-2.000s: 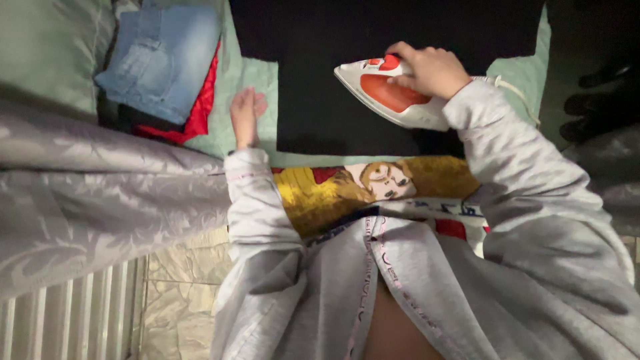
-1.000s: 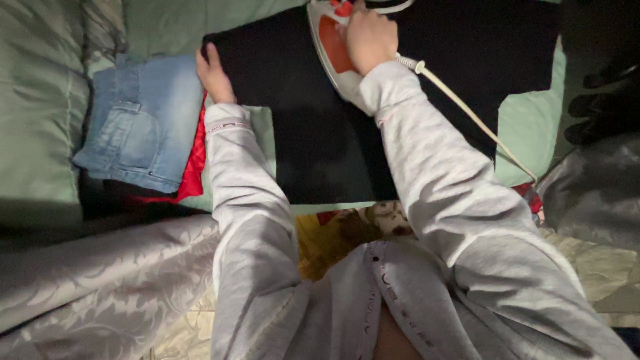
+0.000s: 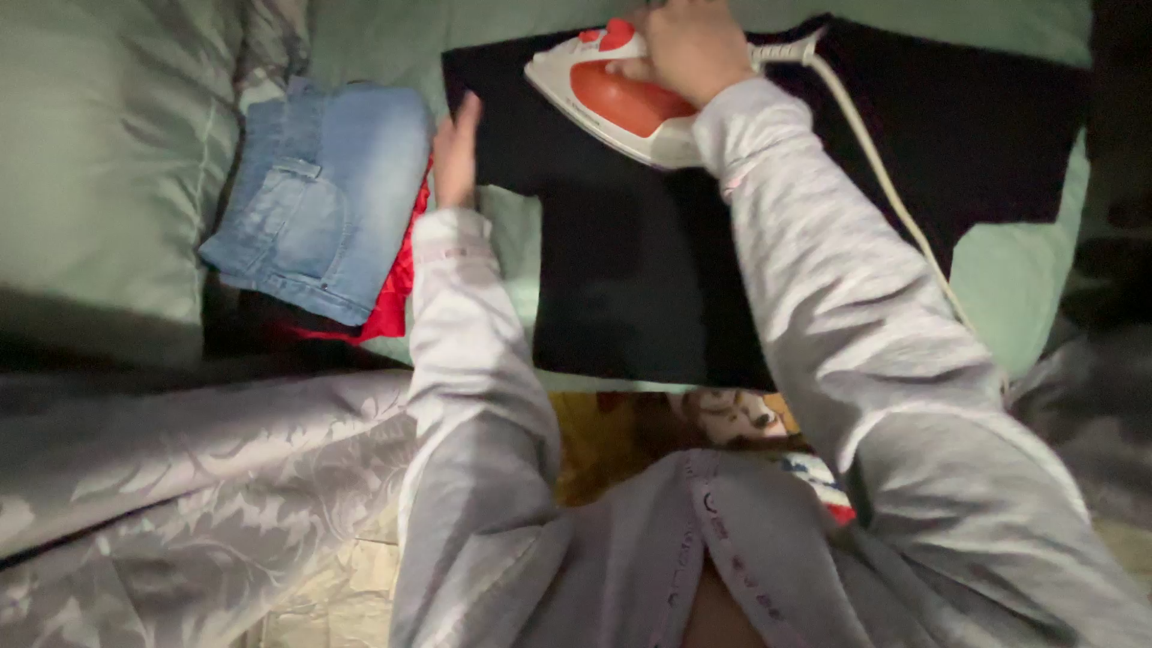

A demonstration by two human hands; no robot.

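Observation:
A black T-shirt [image 3: 630,270] lies spread out on a pale green sheet [image 3: 513,234]. My right hand [image 3: 693,54] grips the handle of a white and orange clothes iron [image 3: 621,99], tilted toward the left over the shirt's upper part; its soleplate is hidden. My left hand [image 3: 457,153] is at the edge of the left sleeve, slightly blurred, with nothing seen in it. Whether it presses on the cloth cannot be told. The iron's white cord [image 3: 882,171] runs over the shirt and down beside my right forearm.
Folded light blue jeans [image 3: 333,198] lie on a red garment [image 3: 393,297] left of my left hand. A green pillow or cushion [image 3: 99,162] is at the far left. A grey patterned curtain [image 3: 207,468] hangs at the lower left. Printed yellow fabric [image 3: 594,441] shows below the shirt.
The iron, in my right hand, was upright over the middle of the shirt a second ago; it now points left, nearer the left sleeve. My left hand has left the sleeve's upper corner.

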